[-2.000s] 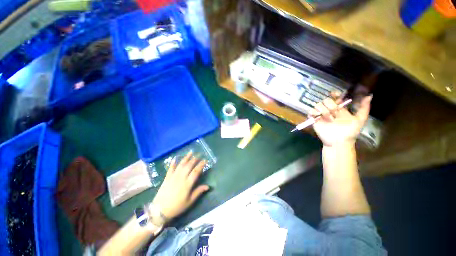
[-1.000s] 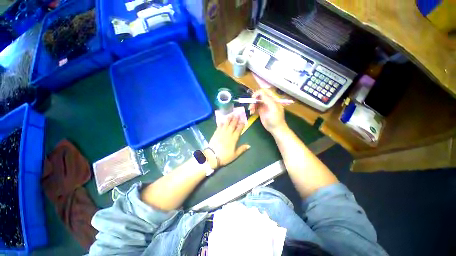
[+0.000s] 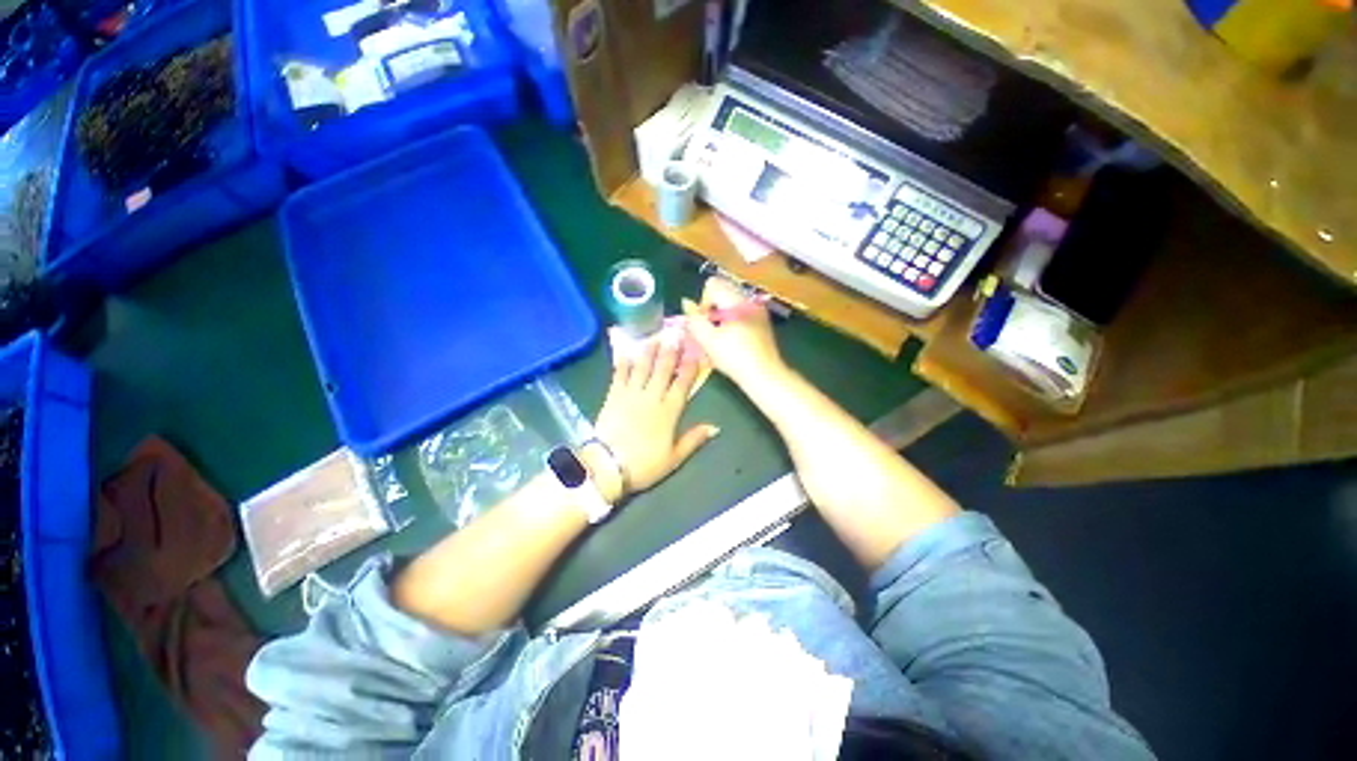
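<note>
My right hand (image 3: 729, 336) grips a slim pale pen (image 3: 735, 312) over a small pink slip. My left hand (image 3: 649, 409) lies flat with fingers spread on the near part of the pink slip (image 3: 631, 341). A green-edged tape roll (image 3: 636, 298) stands at the slip's far edge. An empty clear zip-lock bag (image 3: 479, 458) lies left of my left hand, partly beside my forearm. A filled bag of pinkish-tan pins (image 3: 314, 520) lies further left. The yellow strip is mostly hidden by my hands.
An empty shallow blue tray (image 3: 436, 289) lies beyond the bags. Blue bins (image 3: 164, 141) stand at the back left and left. A brown cloth (image 3: 167, 543) lies at the left. The counting scale (image 3: 848, 201) sits in a carton (image 3: 1191, 402) at the right, with another tape roll (image 3: 677, 195) beside it.
My left hand has moved from the clear bag onto the pink slip. My right hand has come down and left from near the scale, bringing the pen over the slip. The view has shifted.
</note>
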